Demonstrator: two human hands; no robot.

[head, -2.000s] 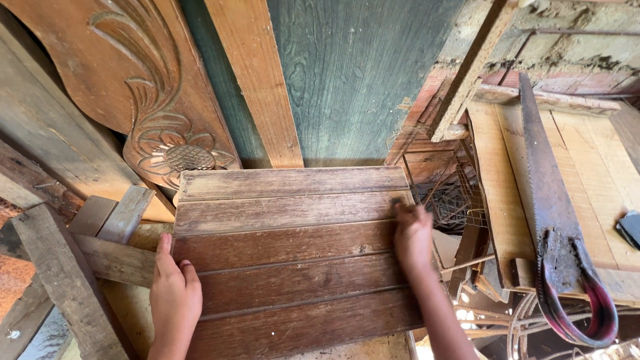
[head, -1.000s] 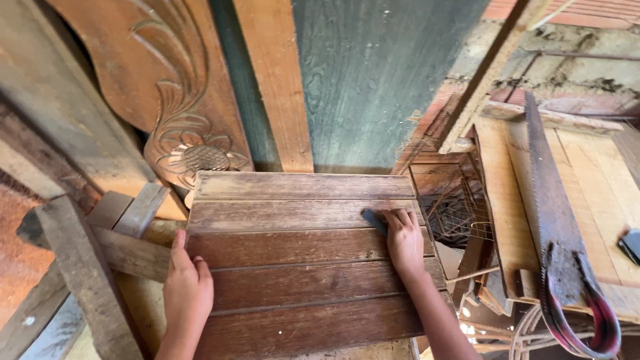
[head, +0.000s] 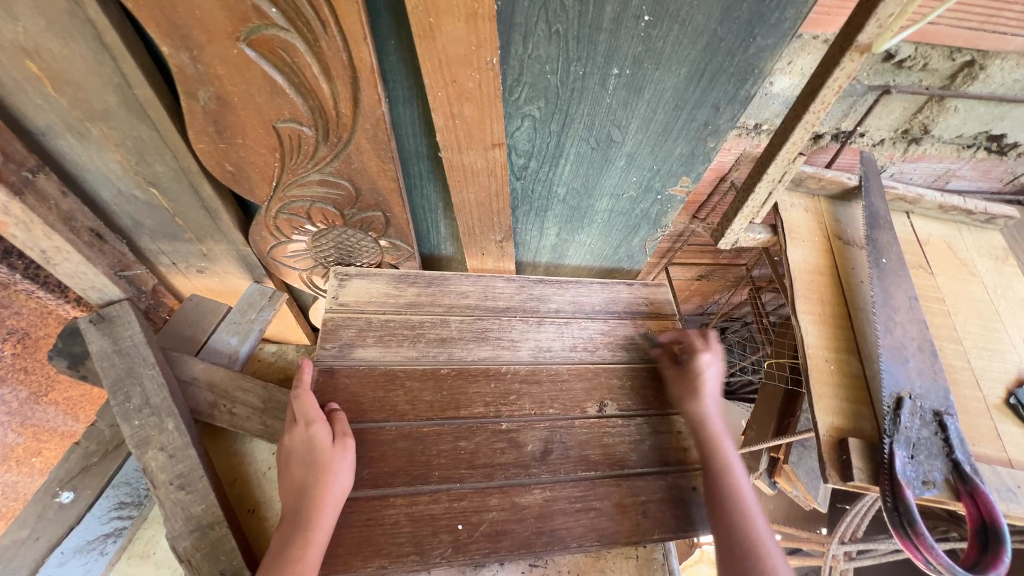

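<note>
A slatted wooden panel (head: 512,392) lies in the middle, its two far slats paler and more worn-looking than the dark brown nearer ones. Against its left edge rests my left hand (head: 316,448), fingers pointing away and thumb by the edge. My right hand (head: 692,368) is closed around a small dark piece (head: 652,340), perhaps sandpaper, at the right end of the second slat from the far edge. Motion blur and the fingers hide most of that piece.
A handsaw (head: 912,336) lies on a board surface (head: 832,336) at right, with a dark object (head: 1016,400) at the frame's edge. Behind the panel lean a carved wooden board (head: 304,160) and a green board (head: 624,136). Crossed timbers (head: 160,432) stand at left, wire mesh (head: 760,360) at right.
My right hand has moved right along the second slat since one second ago, holding the small dark piece. My left hand stays at the panel's left edge.
</note>
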